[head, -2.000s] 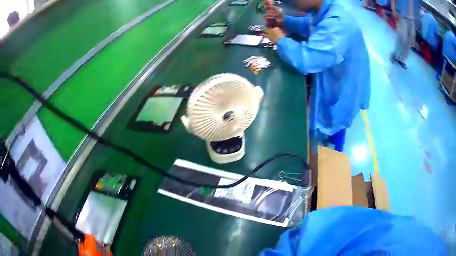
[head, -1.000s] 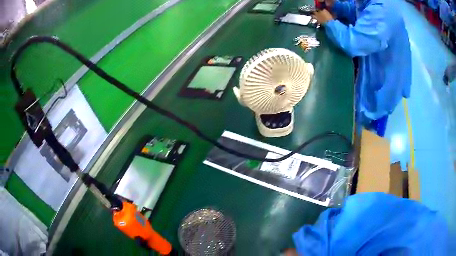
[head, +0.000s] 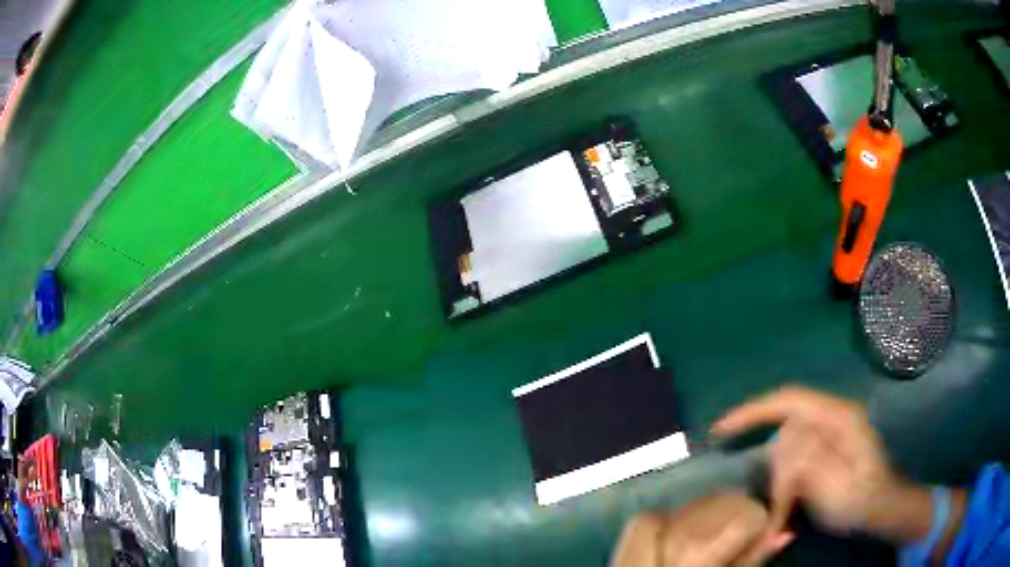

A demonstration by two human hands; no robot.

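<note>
My left hand (head: 698,534) and my right hand (head: 836,456) are close together at the bottom right, both blurred; the left is cut off by the lower edge. Something dark and thin shows near the right fingertips, too blurred to tell if it is held. A black pad with white edge strips (head: 604,421) lies just left of the hands. A half-assembled tablet unit (head: 536,230) lies behind it, its silver panel on the left and circuitry on the right. The orange electric screwdriver (head: 867,199) hangs upright at the right, in front of another tablet unit (head: 824,91).
A round speckled screw dish (head: 907,309) stands right of the screwdriver. Another opened unit (head: 294,487) and crumpled clear bags (head: 127,493) lie at the lower left. White papers (head: 415,61) drape over the metal rail. A blue object (head: 48,301) is at the far left.
The view has swung left, so the fan, the other worker and the cardboard box are out of the picture. Both my hands, the black pad and more units have come into view.
</note>
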